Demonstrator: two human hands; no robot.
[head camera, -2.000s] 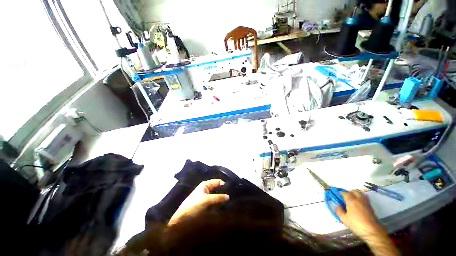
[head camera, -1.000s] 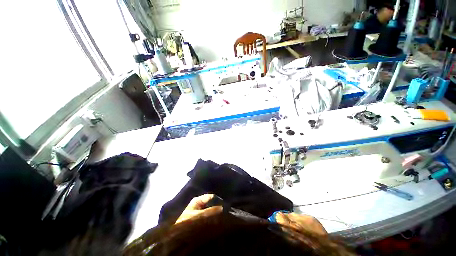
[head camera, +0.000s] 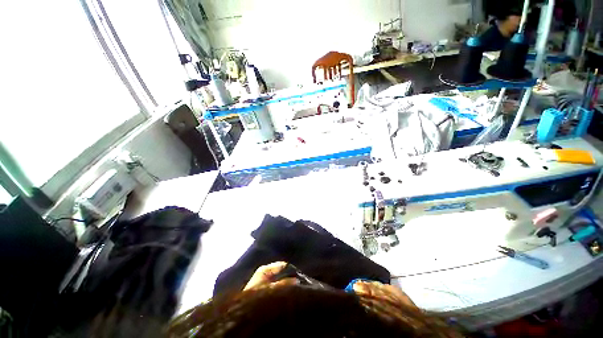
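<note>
The black fabric piece (head camera: 311, 247) lies on the white table left of the machine's needle area (head camera: 378, 231). My left hand (head camera: 270, 274) is at the fabric's near side, its fingers pinching a bit of the dark cloth. My right hand (head camera: 383, 292) is at the fabric's near right edge, closed on the blue-handled shears (head camera: 354, 284). The shears' blades point left toward my left hand at the cloth. Hair covers the lower parts of both hands and the near part of the cloth.
A second black pile (head camera: 155, 254) lies at the left. Pale blue thread snips (head camera: 525, 257) lie on the machine bed at the right. The white machine head (head camera: 456, 204) carries an orange-yellow item (head camera: 572, 156). Black thread cones (head camera: 471, 63) stand behind. A person (head camera: 506, 28) is at the back right.
The shears have left the bed right of the needle and moved left in my right hand to the cloth. My left hand has shifted nearer to me. The view has also shifted.
</note>
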